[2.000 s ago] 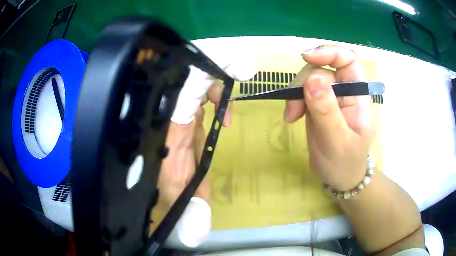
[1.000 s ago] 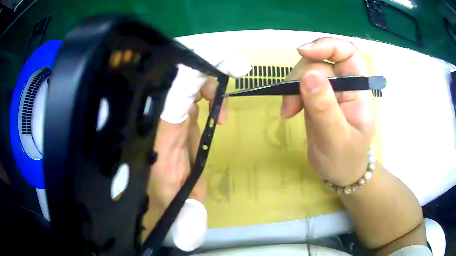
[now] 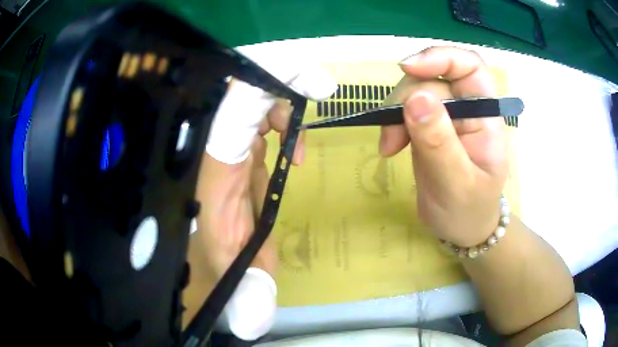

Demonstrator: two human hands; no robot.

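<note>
A black plastic housing frame (image 3: 159, 183) stands tilted in the left half, its solid end nearest the camera. My left hand (image 3: 234, 196), with white finger cots, holds it from behind; the frame's rail hides part of the palm. My right hand (image 3: 450, 146) grips dark tweezers (image 3: 366, 117). Their tips touch or almost touch the frame's thin rail near its upper corner. I cannot tell whether a pad is at the tips. A pad strip (image 3: 352, 99) with two rows of black pads lies on the yellow sheet (image 3: 352, 223).
A blue tape roll (image 3: 22, 162) at far left is mostly hidden behind the frame. Other black housing frames (image 3: 505, 19) lie on the green surface (image 3: 339, 19) at the back. The yellow sheet lies on a white padded surface (image 3: 566, 149).
The held frame's solid end has swung left and now covers most of the blue roll. Both hands and the tweezers moved slightly left and up. The frames on the green surface shifted left.
</note>
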